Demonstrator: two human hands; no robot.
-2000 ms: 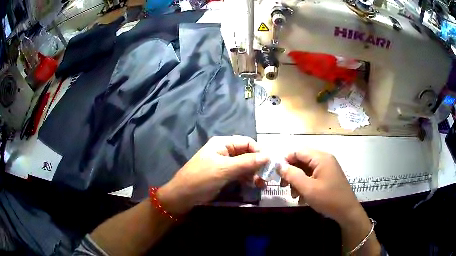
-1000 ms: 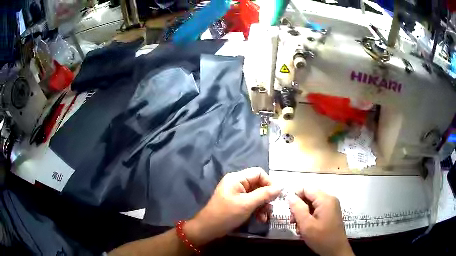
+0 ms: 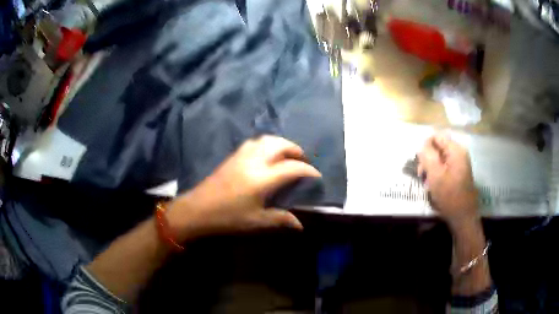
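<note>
The dark grey-blue cloth panels (image 3: pixel 220 116) lie creased across the left side of the machine table, up to its front edge. My left hand (image 3: pixel 263 181) is at the front edge of the cloth, thumb and fingers apart, holding nothing that I can see. My right hand (image 3: pixel 450 178) is over the white table front at the right, fingers bent and blurred. A small dark patch shows by its fingertips; I cannot tell whether it is held or a shadow. The needle and presser foot area (image 3: pixel 334 58) is blurred, just right of the cloth.
A red cloth (image 3: pixel 423 44) and white paper labels (image 3: pixel 456 103) lie on the tan machine bed. A printed ruler (image 3: pixel 398 192) runs along the table's front edge. White paper (image 3: pixel 52 154) lies at the far left, near another red item (image 3: pixel 69 44).
My hands have parted: the left moved left with its fingers opened, the right moved right. The small white piece between their fingertips no longer shows. The view has tilted down.
</note>
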